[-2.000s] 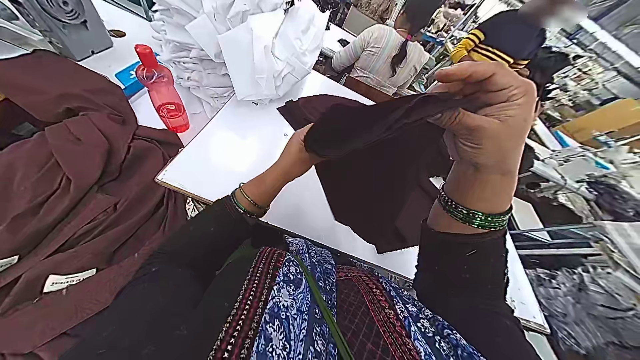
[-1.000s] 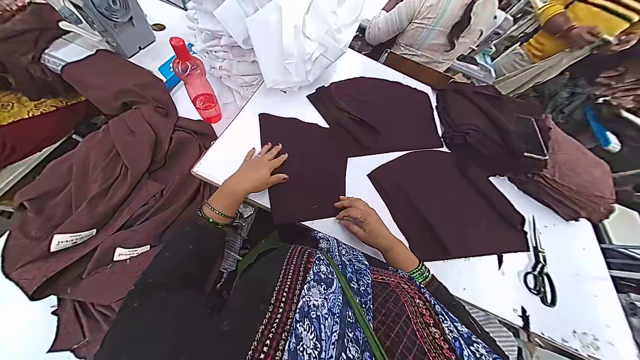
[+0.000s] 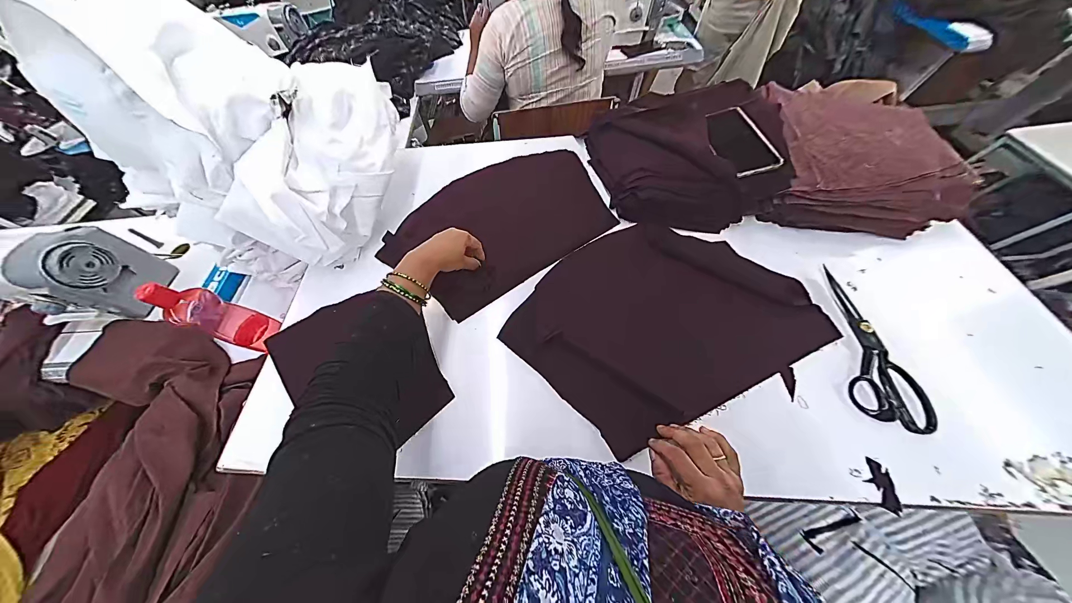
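Observation:
My left hand (image 3: 450, 253), with bangles at the wrist, rests on the upper dark maroon fabric panel (image 3: 536, 201); its fingers are curled, and whether they pinch the cloth cannot be told. Under my left forearm lies a smaller dark fabric panel (image 3: 419, 377). My right hand (image 3: 697, 462) is at the table's front edge, its fingertips beside the lower corner of a large dark fabric panel (image 3: 670, 327). That panel has a fold along its upper right side. Black-handled tailor's shears (image 3: 879, 360) lie partly open to its right.
Behind the panels are a dark fabric stack (image 3: 670, 184) with a phone (image 3: 744, 141) on it and a maroon stack (image 3: 871, 159). White cloth (image 3: 318, 167), a red bottle (image 3: 209, 314) and a grey machine (image 3: 84, 264) stand left. A person (image 3: 544, 50) sits beyond the white table (image 3: 988, 335).
My left hand has moved from the small left panel to the upper panel. My right hand has left that small panel and is beside the large one. The view has shifted.

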